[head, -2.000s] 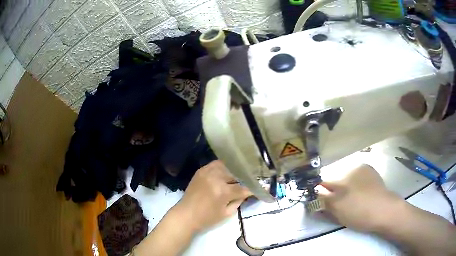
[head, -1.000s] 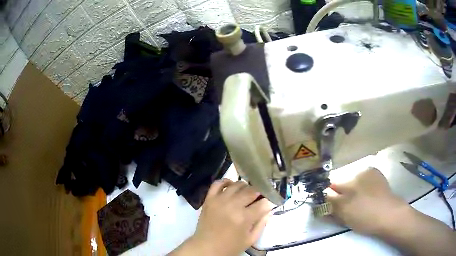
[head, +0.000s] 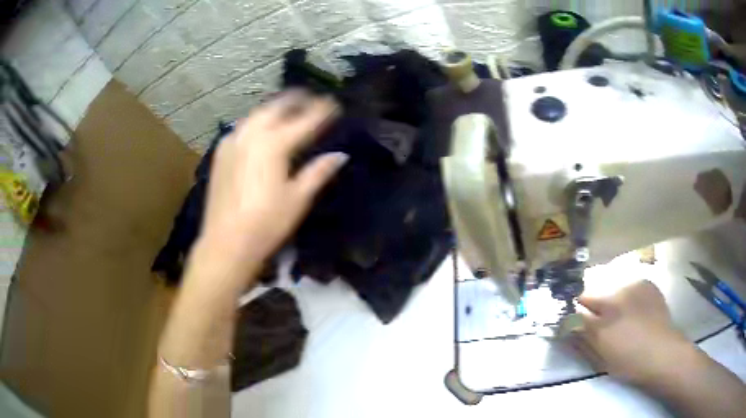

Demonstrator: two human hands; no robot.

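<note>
My left hand (head: 262,171) is raised over the left part of the black fabric heap (head: 368,220), blurred, with fingers apart. Whether it touches cloth is unclear. My right hand (head: 634,326) is beside the presser foot (head: 566,286) of the off-white sewing machine (head: 638,147), fingers bent near the ribbed knob (head: 570,325). I cannot tell if it holds anything. Dark brown patterned pieces (head: 268,339) lie flat on the table, partly behind my left forearm. No fabric shows under the needle.
Blue-handled snips (head: 720,295) lie right of the machine. A brown cardboard panel (head: 98,269) stands at left. A white brick-patterned wall (head: 245,49) is behind the heap. A black thread cone (head: 564,37) and a blue-green one (head: 683,41) stand behind the machine head.
My left hand has moved from the needle area up and left to the heap. My right hand remains by the foot. The view has shifted left.
</note>
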